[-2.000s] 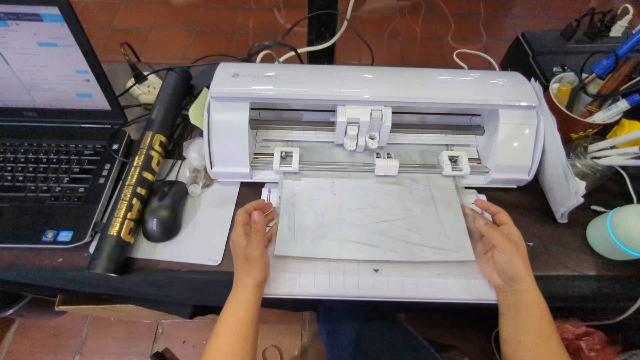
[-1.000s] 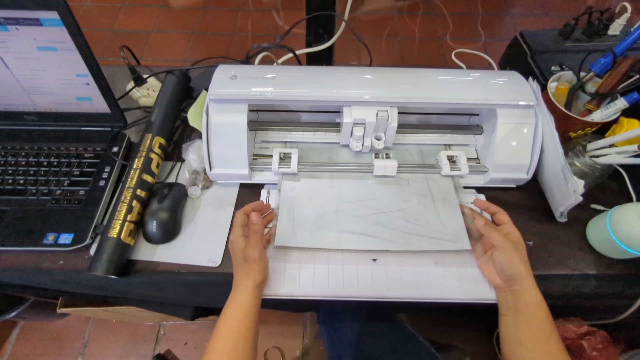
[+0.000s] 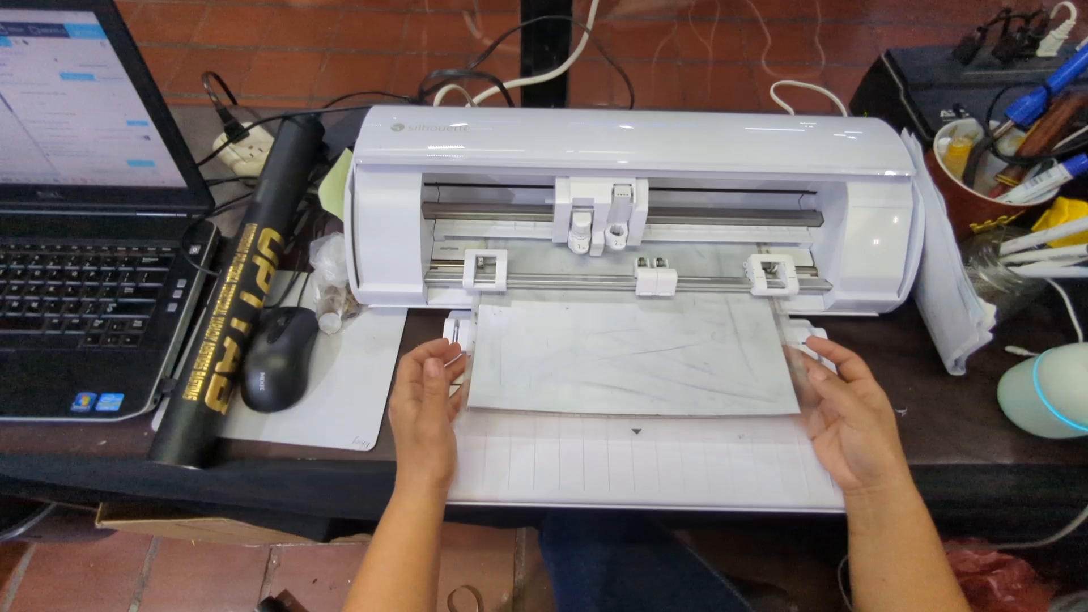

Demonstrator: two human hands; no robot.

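A white Silhouette cutting machine [image 3: 633,144] stands on the dark table with its front open. A grey-white sheet or cutting mat [image 3: 629,357] lies under its roller bar and reaches out over the white front tray [image 3: 646,476], which bears ruled lines. The tool carriage [image 3: 600,212] sits left of the middle of the rail. My left hand [image 3: 429,408] is at the sheet's left edge, fingers curled and thumb up. At the right edge is my right hand [image 3: 850,408], its fingertips beside the sheet. Whether either hand grips the edge or only touches it cannot be told.
At the left are a laptop [image 3: 93,314], a black tube with gold lettering [image 3: 242,306] and a black mouse [image 3: 279,359] on a pale pad. A cup of pens [image 3: 977,178], folded paper [image 3: 952,272] and a pale green rounded device [image 3: 1050,391] stand at the right. Cables run behind the machine.
The sheet's front edge has drawn back a little towards the machine. The tool carriage first moved slightly right, then back left. Both hands have stayed beside the sheet.
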